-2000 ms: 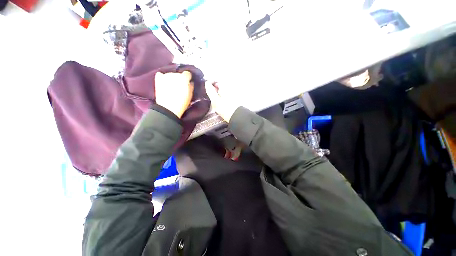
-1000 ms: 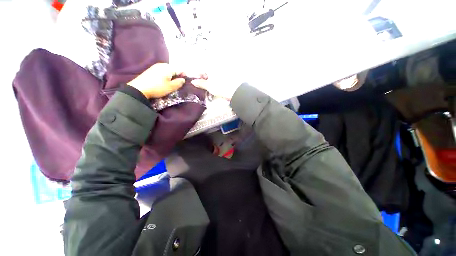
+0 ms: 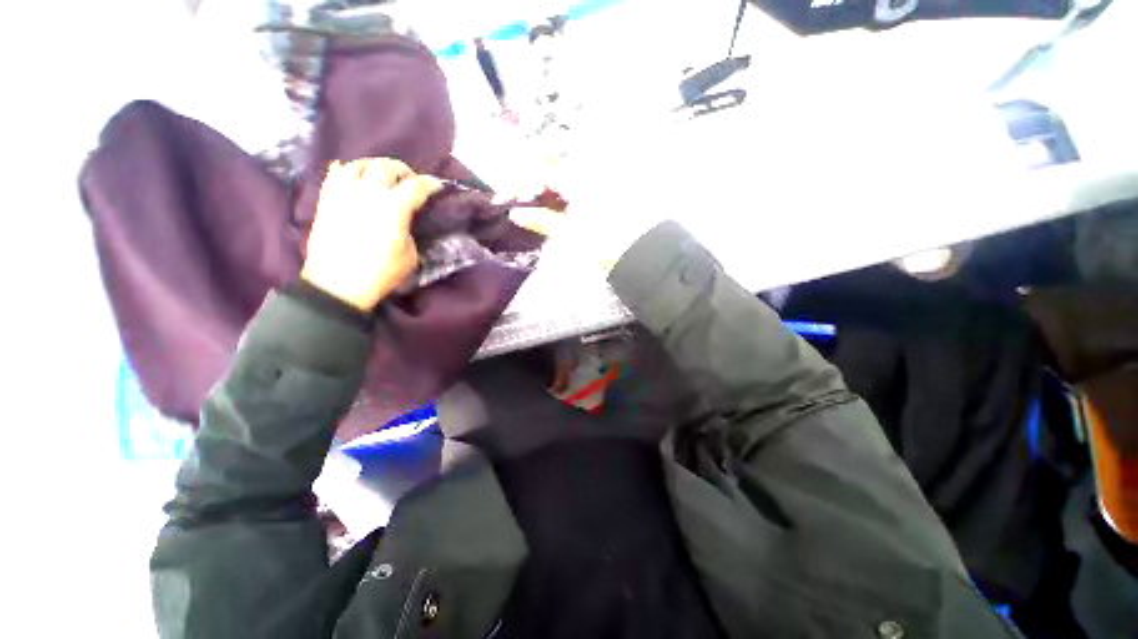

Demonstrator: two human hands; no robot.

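Observation:
The plum garment (image 3: 187,250) lies over the left part of the white table and hangs off its front edge. Grey patterned trim (image 3: 295,78) runs along its upper edge, and more shows between my hands. My left hand (image 3: 364,231) is closed on the bunched plum cloth and trim. My right hand (image 3: 549,222) is largely washed out by glare; its fingertips are at the right end of the bunched cloth, and its grip is unclear. The needle area is too bright to make out.
A small dark tool (image 3: 714,85) lies on the white table (image 3: 799,187). A measuring strip (image 3: 539,327) runs along the front edge. A blue basket (image 3: 397,439) is below left. Dark cloth (image 3: 924,375) hangs below right. A dark machine panel (image 3: 911,10) is at the top.
The view has shifted. My left hand has turned more upright and closed over the cloth. The cloth between my hands is more bunched, and less trim shows there than one second ago.

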